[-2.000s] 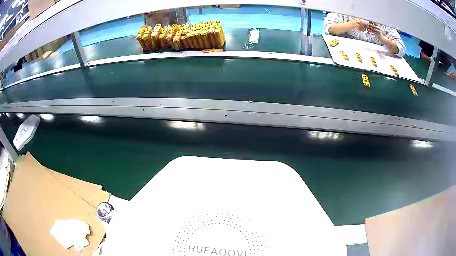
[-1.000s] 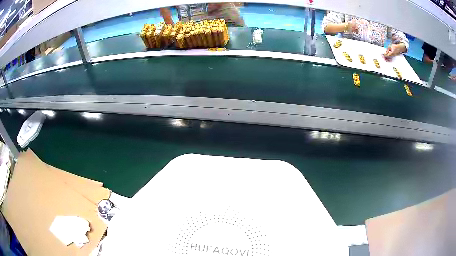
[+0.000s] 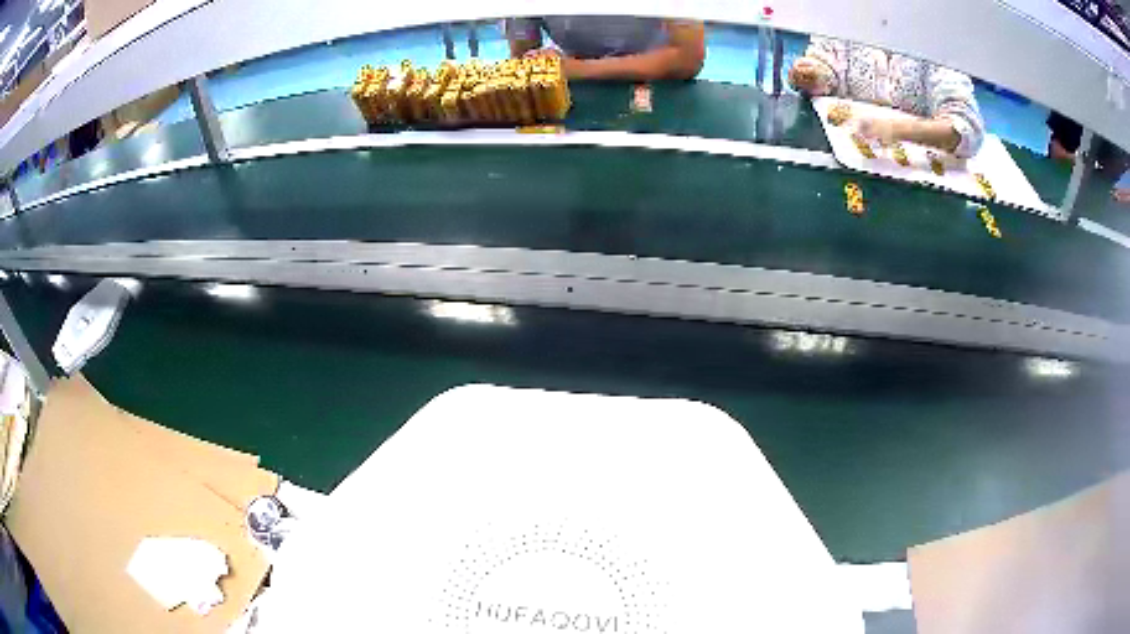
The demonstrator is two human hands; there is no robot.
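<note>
A large white hexagonal unit (image 3: 570, 483) lies or is held right in front of me, cut off by the bottom edge. Its face shows a ring of small dots and a printed logo. Neither of my hands is in view. A crumpled white cloth (image 3: 181, 572) lies on a brown cardboard sheet (image 3: 136, 464) at the left. A small bottle with a shiny metal top (image 3: 265, 520) stands between the cloth and the unit.
Another white unit (image 3: 93, 325) is at the far left on the green conveyor (image 3: 297, 359). A second cardboard piece (image 3: 1029, 557) is at the lower right. Beyond the rail (image 3: 558, 282) are yellow-gold parts (image 3: 465, 95), a white board (image 3: 991, 173) and two people.
The far-left unit has moved slightly right. Across the line, loose yellow parts have shifted left, a person's arms have appeared behind the stacked parts, and the other person's hands have moved over the board.
</note>
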